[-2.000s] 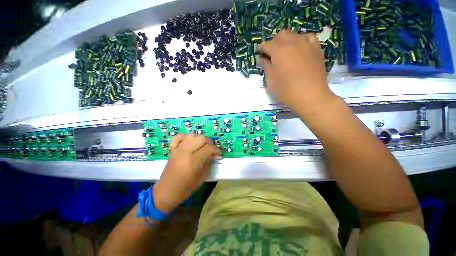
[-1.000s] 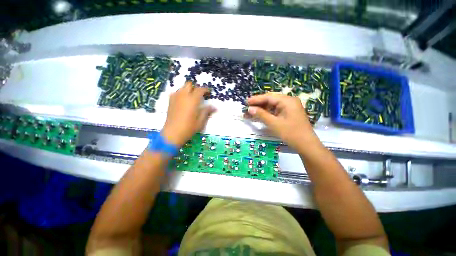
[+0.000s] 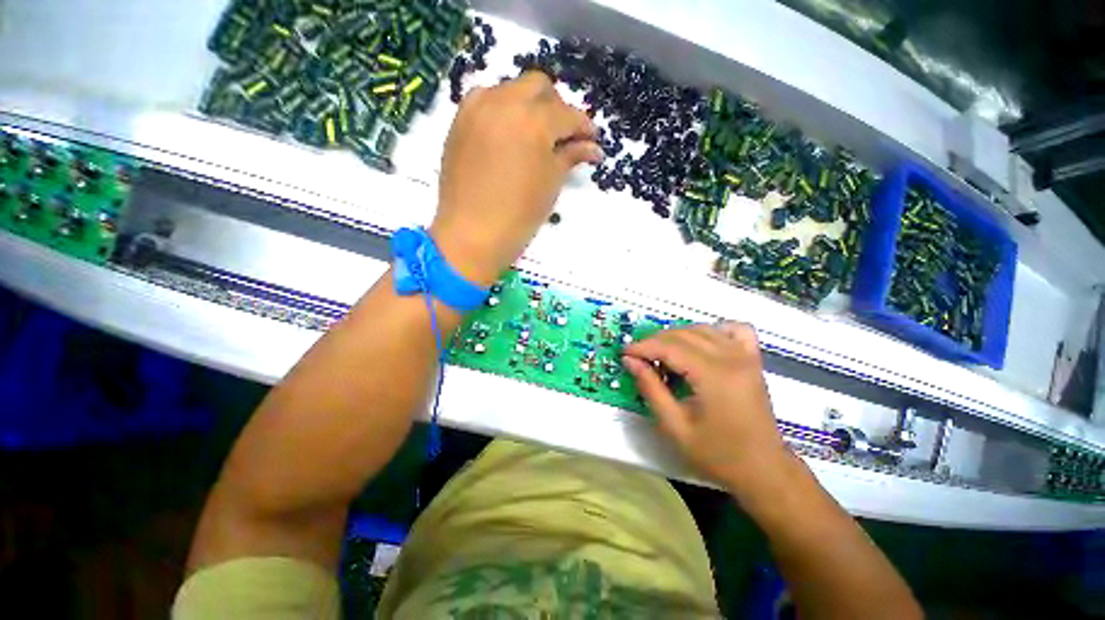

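Observation:
The green PCB panel (image 3: 533,333), with small black, silver and reddish components standing on it, lies on the rails in front of me. My right hand (image 3: 697,382) is over its right end, with thumb and fingers close together; whether they hold a part is hidden. My left hand (image 3: 515,151) is at the left edge of the pile of small black parts (image 3: 642,115), fingers bent down; its fingertips are partly hidden and I cannot tell if it holds one. Green capacitors lie in a left pile (image 3: 327,73) and a right pile (image 3: 776,182).
A blue bin (image 3: 882,260) with green capacitors stands at the right. Another green panel (image 3: 55,200) is at the far left, and part of one (image 3: 1076,470) shows at the far right. A silver shaft fitting (image 3: 854,438) sits between the rails. A blue strap (image 3: 436,273) circles my left wrist.
My right hand has moved from the ledge down to the panel's right end. My left hand has stayed by the black parts and turned. The camera view has tilted and shifted.

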